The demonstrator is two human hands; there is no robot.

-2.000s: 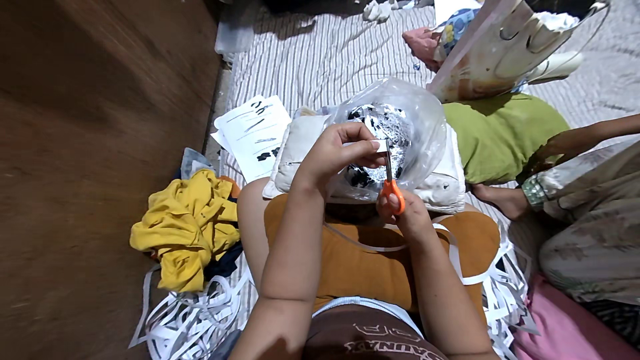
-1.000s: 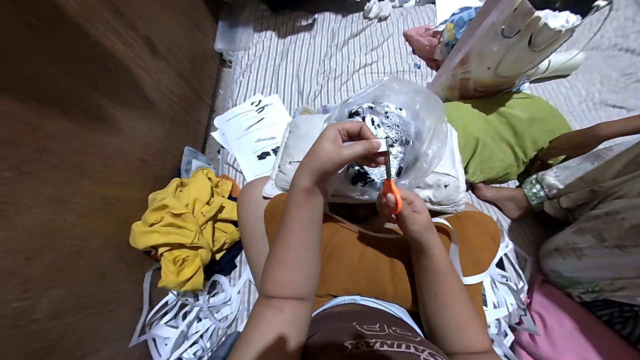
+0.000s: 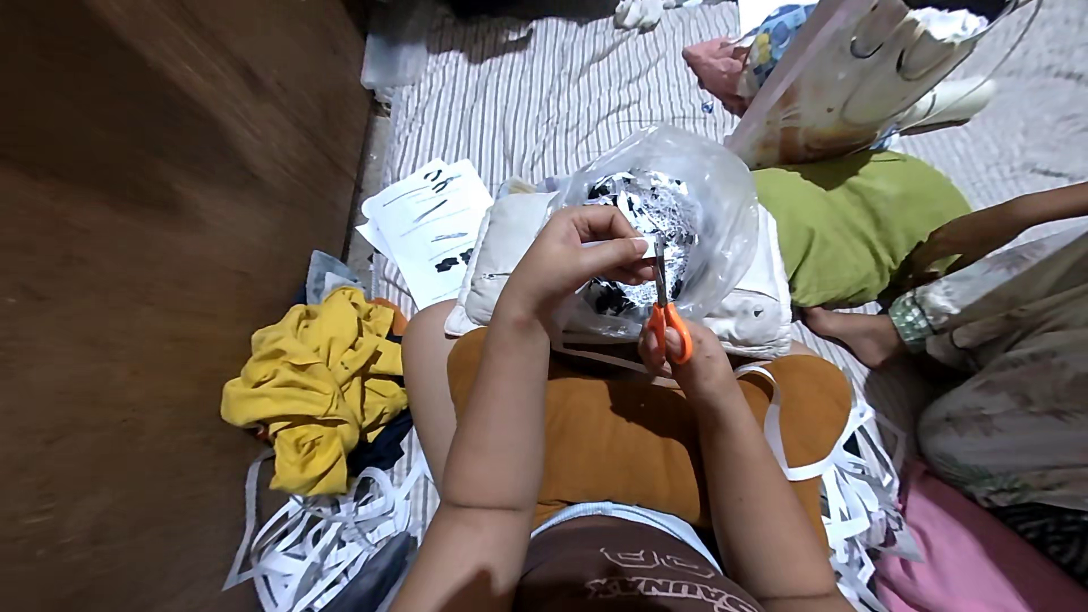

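My left hand [image 3: 595,246] pinches a small white piece [image 3: 648,247] between thumb and fingers. My right hand [image 3: 684,353] holds orange-handled scissors [image 3: 660,293], their blades pointing away from me at the edge of that piece. Beneath both hands a clear plastic bag [image 3: 727,200] stands open, with many shiny silver and black bits [image 3: 659,200] inside. The bag rests on a whitish cushion [image 3: 501,246] in front of a brown pillow [image 3: 620,433] on my lap. A narrow white strip [image 3: 773,425] runs over the pillow by my right forearm.
Yellow cloth [image 3: 323,382] and a heap of white strips [image 3: 323,544] lie at left beside a wooden panel [image 3: 170,255]. Marked paper sheets [image 3: 433,229] lie ahead. At right are more strips [image 3: 858,501], a green pillow [image 3: 858,225], a large plastic bag [image 3: 816,102] and another person's arm [image 3: 1011,208].
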